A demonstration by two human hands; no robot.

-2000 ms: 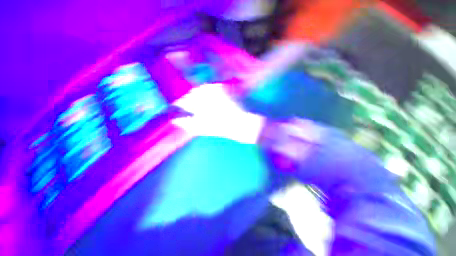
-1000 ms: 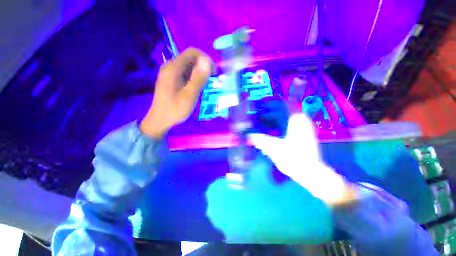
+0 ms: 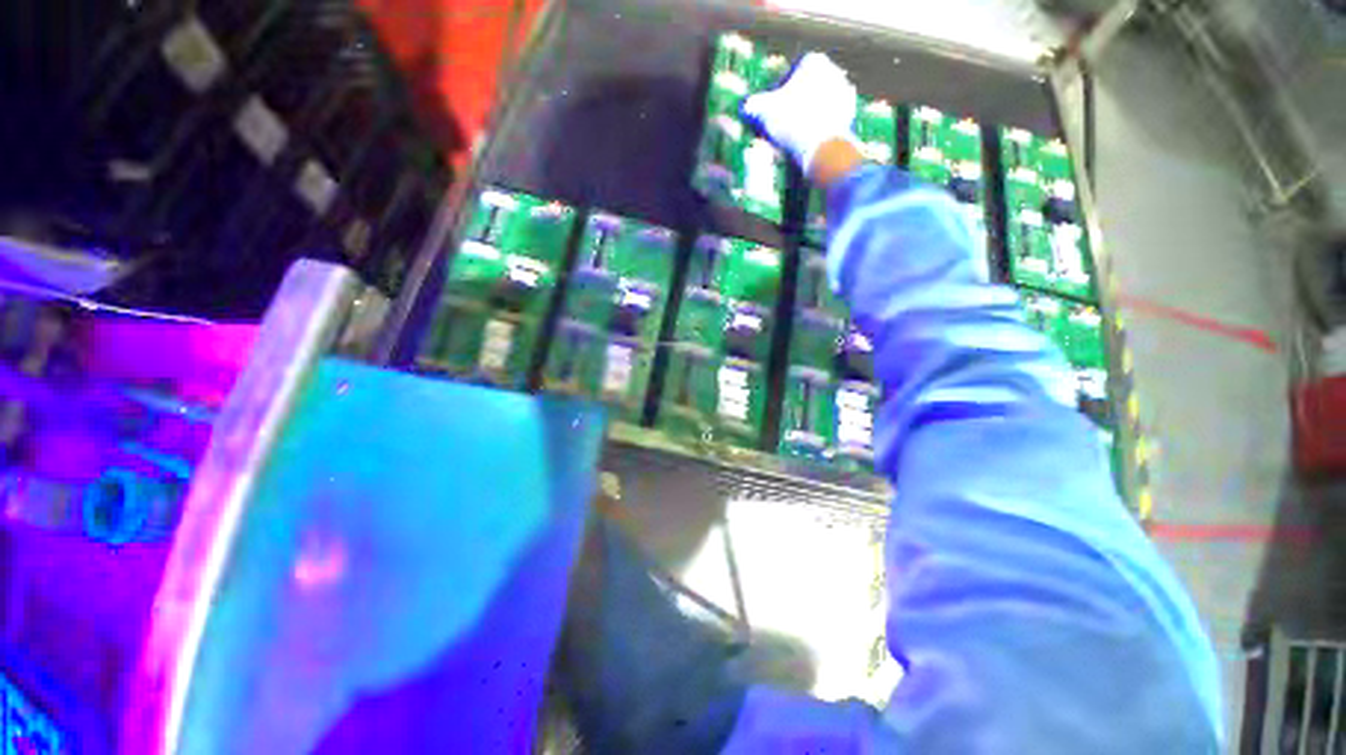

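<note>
My right hand (image 3: 805, 112), in a white glove with dark fingertips, reaches to the far row of a large dark tray (image 3: 635, 89). It is at the upper right edge of a green circuit board panel (image 3: 726, 162). The fingers are small and partly hidden, so I cannot tell whether they grip the panel. More green panels stand in rows in the tray, such as one at the near left (image 3: 502, 273). My right sleeve covers part of the rows. My left hand is not in view.
At the left are the blue-lit mat (image 3: 399, 546), a metal edge (image 3: 244, 443) and a violet-lit bed with a teal pot (image 3: 126, 505). Dark racking (image 3: 266, 140) stands upper left. Grey floor with red lines lies at the right.
The view has swung right from the lit bed to the tray. My right hand has moved from above the mat to the tray's far row. My bare left hand has left the view.
</note>
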